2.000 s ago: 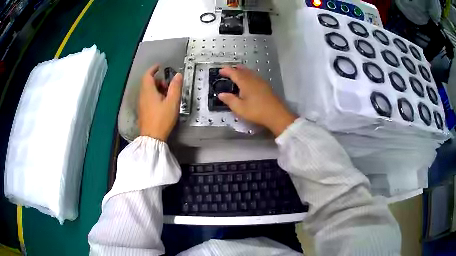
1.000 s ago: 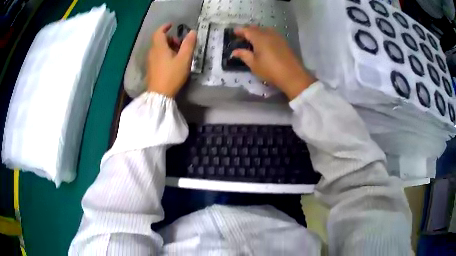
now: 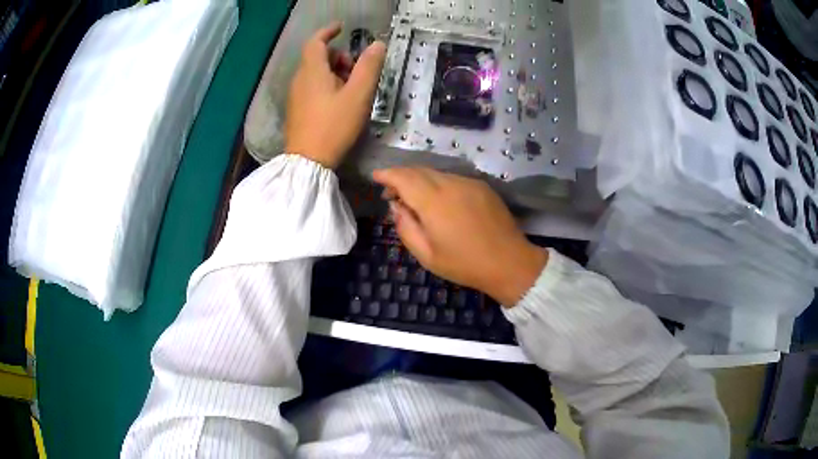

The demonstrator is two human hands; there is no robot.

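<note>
My left hand (image 3: pixel 330 97) rests on the grey metal table left of the fixture, holding a dark ring part (image 3: pixel 361 41) between thumb and fingers. The black marking nest (image 3: pixel 446 109) sits on the silver plate with small holes (image 3: pixel 520 134). A ring part (image 3: pixel 461 82) lies in the nest, with a bright purple-white light at its right side. My right hand (image 3: pixel 456 228) is over the upper part of the black keyboard (image 3: pixel 408 294), fingers bent towards the left. Whether its fingertips touch a key or each other is unclear.
A silver bar (image 3: pixel 389 79) stands left of the nest. A stack of white trays (image 3: pixel 659 148) with rows of black rings is at the right. Another white tray stack (image 3: pixel 117 148) lies on the green surface at the left. The keyboard tray's white edge (image 3: pixel 422 342) runs below the keys.
My right hand has left the nest and moved down to the keyboard. The purple-white light has appeared at the nest. My left hand still holds its ring part. The view has shifted.
</note>
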